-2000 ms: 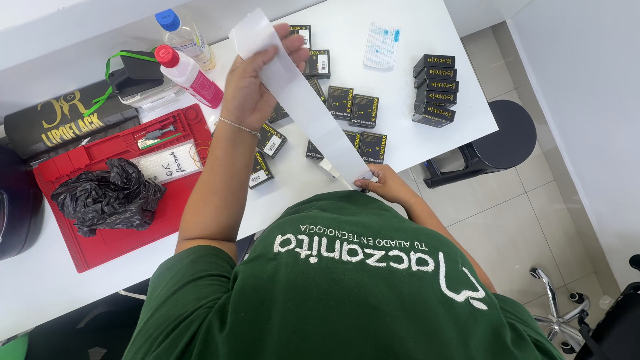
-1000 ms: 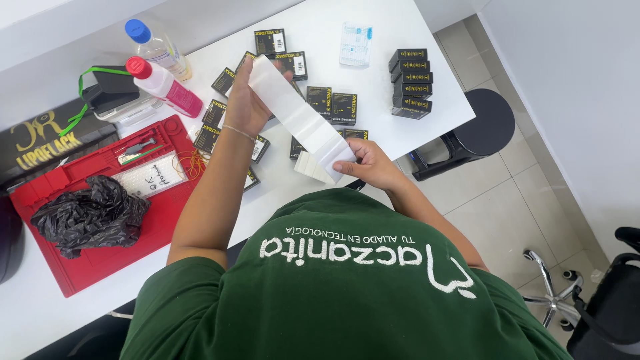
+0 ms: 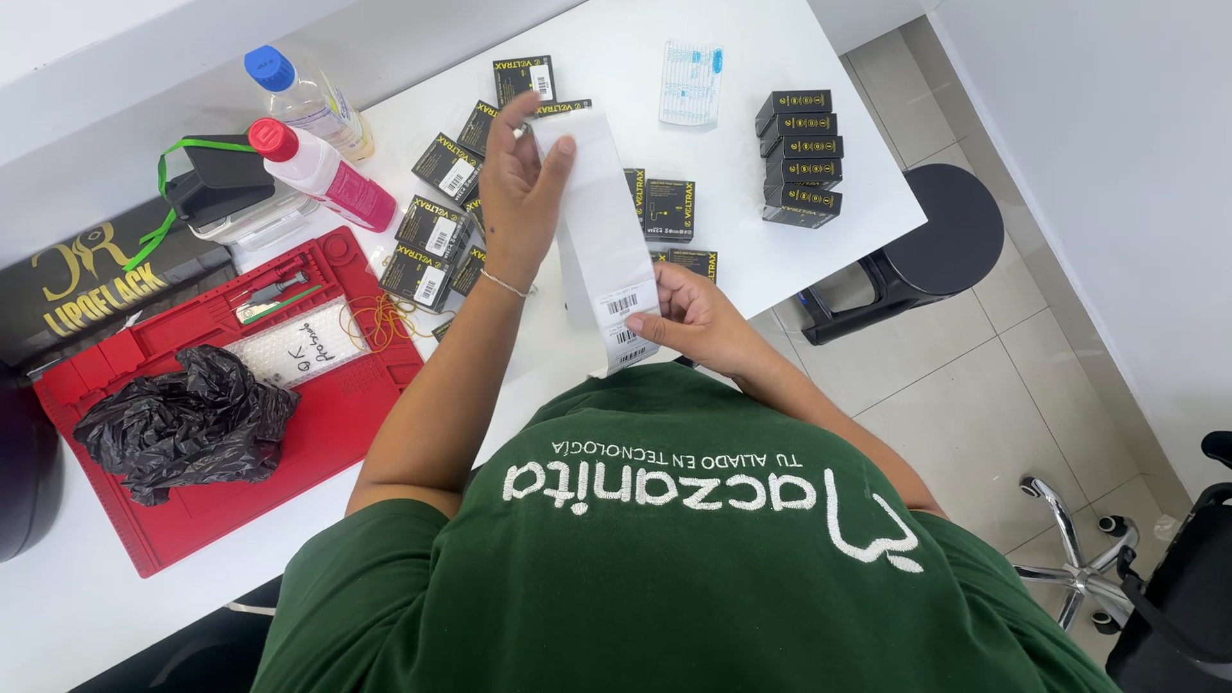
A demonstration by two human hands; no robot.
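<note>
A long white strip of barcode labels [image 3: 597,207] hangs between my two hands, with printed labels at its lower end. My left hand [image 3: 529,188] holds the blank upper end between thumb and fingers. Lower down, my right hand [image 3: 688,322] pinches the strip's edge beside the printed barcodes. Small black boxes with yellow print [image 3: 448,168] lie scattered on the white table behind and left of my left hand, several bearing barcode labels. More black boxes [image 3: 671,210] lie just beyond my right hand. A row of similar boxes [image 3: 804,149] stands farther right.
A red work mat [image 3: 327,419] at the left carries a crumpled black plastic bag [image 3: 192,423], a bubble-wrapped item [image 3: 298,342] and rubber bands [image 3: 385,322]. Two bottles, pink [image 3: 351,192] and clear [image 3: 332,120], stand behind it. A printed clear packet [image 3: 690,85] lies near the back; a black stool [image 3: 943,226] stands beyond the table.
The strip, seen with a blank face before, now shows printed barcodes at its lower end. Rubber bands lie in view on the red mat, where my left arm crossed two seconds ago.
</note>
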